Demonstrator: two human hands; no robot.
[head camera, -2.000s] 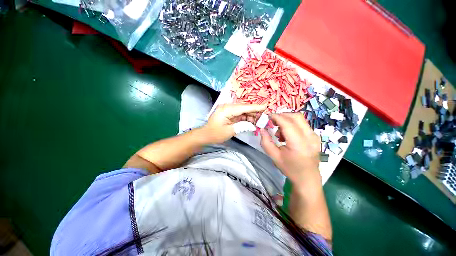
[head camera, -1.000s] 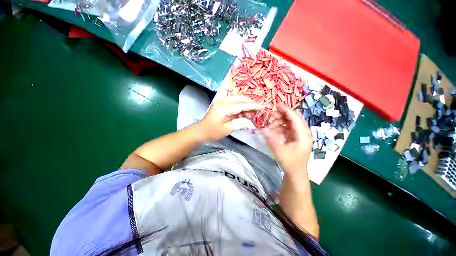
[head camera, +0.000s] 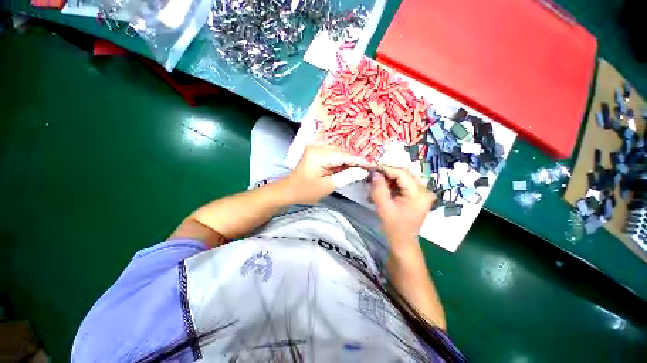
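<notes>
My left hand (head camera: 317, 171) and my right hand (head camera: 404, 201) meet at the fingertips in front of the white board (head camera: 448, 232). A tiny dark piece (head camera: 371, 174) shows pinched between them, mostly hidden by the fingers. A white cot or wrap (head camera: 350, 176) is on my left thumb or finger. A loose pile of red strips (head camera: 369, 106) lies on the board just beyond my hands. Dark, grey-blue and pale square pads (head camera: 462, 149) lie to the right of the strips.
Shiny metal parts (head camera: 259, 35) lie on clear plastic at the upper left, beside a white card (head camera: 321, 54). A large red tray (head camera: 489, 64) is beyond the board. Brown cardboard (head camera: 582, 170) with more squares and translucent bits (head camera: 550, 174) are at right.
My right hand left the left fingertips, blurred over the strips' near edge, and is now back against them. The white piece seen earlier at the fingertips no longer shows. The view has shifted slightly.
</notes>
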